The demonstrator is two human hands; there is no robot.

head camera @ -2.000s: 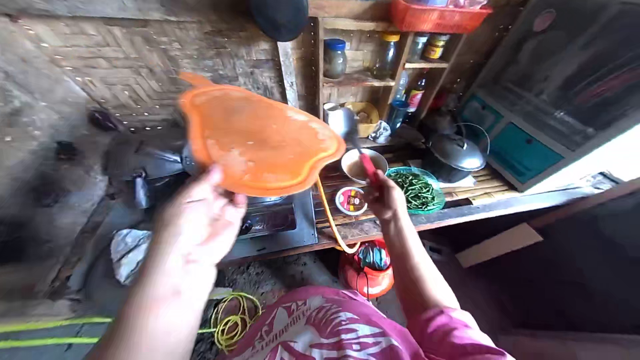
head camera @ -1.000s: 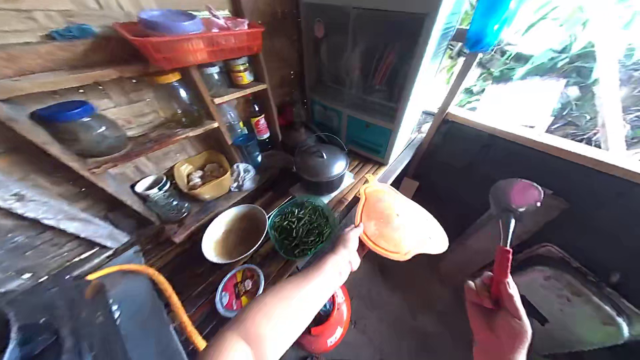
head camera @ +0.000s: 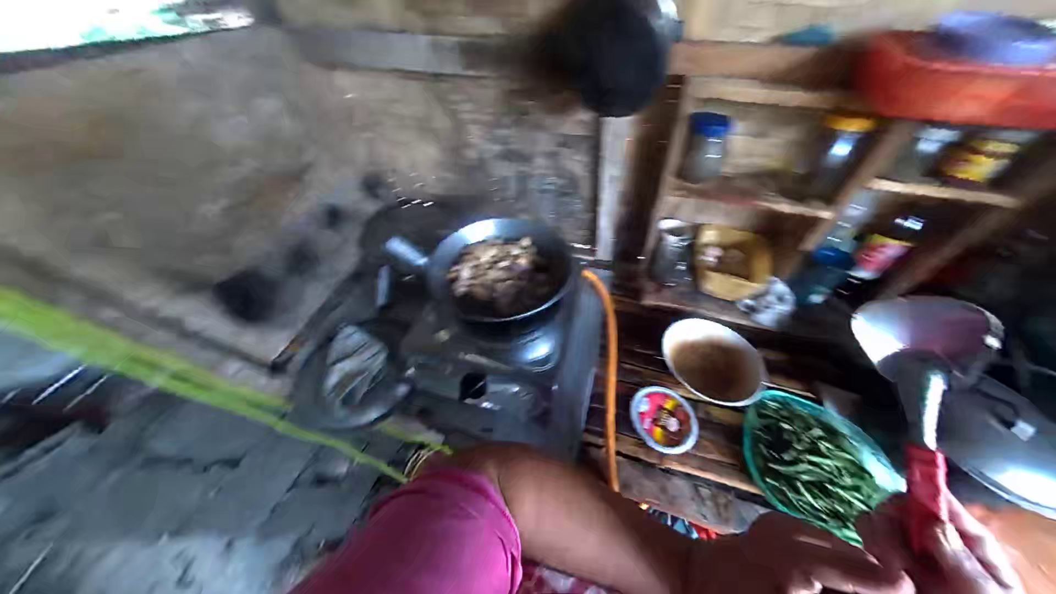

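My right hand [head camera: 949,544], in the lower right, is closed on the red handle of a metal ladle [head camera: 928,338], whose bowl is raised over a lidded pot [head camera: 1006,437]. Against it lies my left hand [head camera: 813,553], with the forearm crossing the bottom of the view; its grip is blurred. Part of the orange board [head camera: 1027,528] shows at the lower right edge; which hand supports it cannot be told. Beside the hands is a green basket [head camera: 749,450] of green vegetables. A frying pan [head camera: 503,272] with chopped food sits on the gas stove [head camera: 528,404].
A white bowl [head camera: 714,363] of brownish liquid and a small printed tub [head camera: 664,419] stand on the slatted counter. An orange hose [head camera: 612,371] runs beside the stove. Shelves hold jars, bottles and a yellow basket [head camera: 734,264]. A dark pan [head camera: 623,58] hangs above.
The view has swung left to the stove. My hands, apart one second ago with the board in the left and the ladle in the right, are now close together.
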